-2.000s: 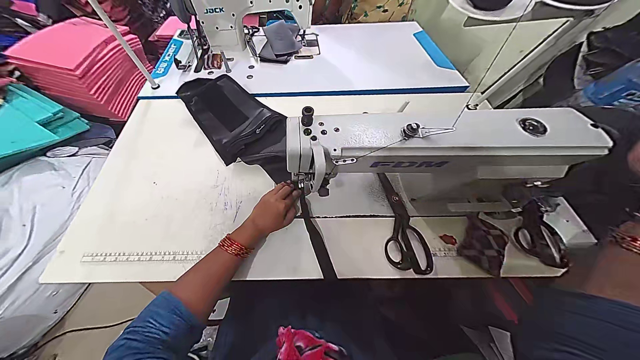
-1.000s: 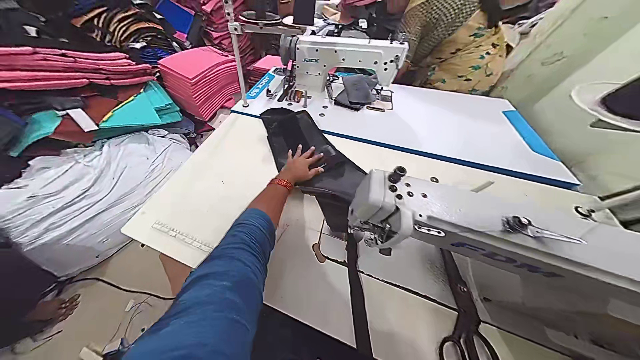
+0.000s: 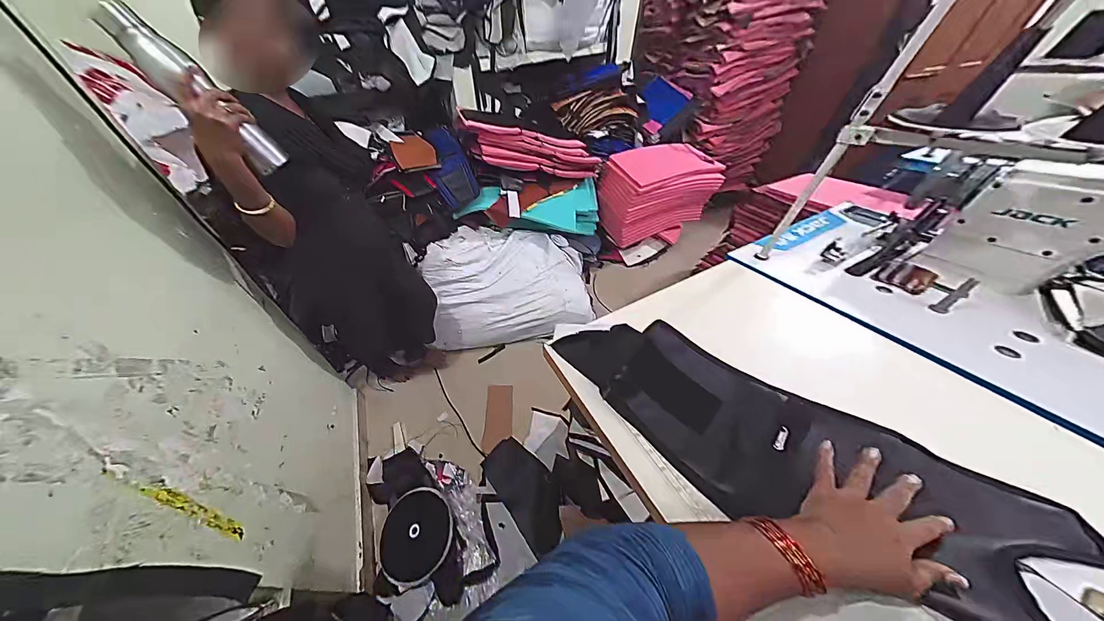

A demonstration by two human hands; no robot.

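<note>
Fingers spread, my left hand (image 3: 871, 526) lies palm down on a dark sewn fabric piece (image 3: 733, 423). The piece stretches across the white table (image 3: 759, 323) to its left corner and has a darker rectangular panel and a small white tag. An opening near its right end shows a white surface. My right hand is out of view. The sewing machine seen earlier on this table is not in the frame, apart from a possible pale edge at the bottom.
A Jack sewing machine (image 3: 1026, 216) stands on the adjoining table. A person (image 3: 336, 224) on the left holds a metal bottle (image 3: 172, 60). Pink sheets (image 3: 660, 194), a white sack (image 3: 504, 289) and a black reel (image 3: 416, 535) with scraps are on the floor.
The view has swung far to the left, bringing the person and floor scraps into sight. My left hand went from beside the machine's needle area to flat on the dark fabric piece.
</note>
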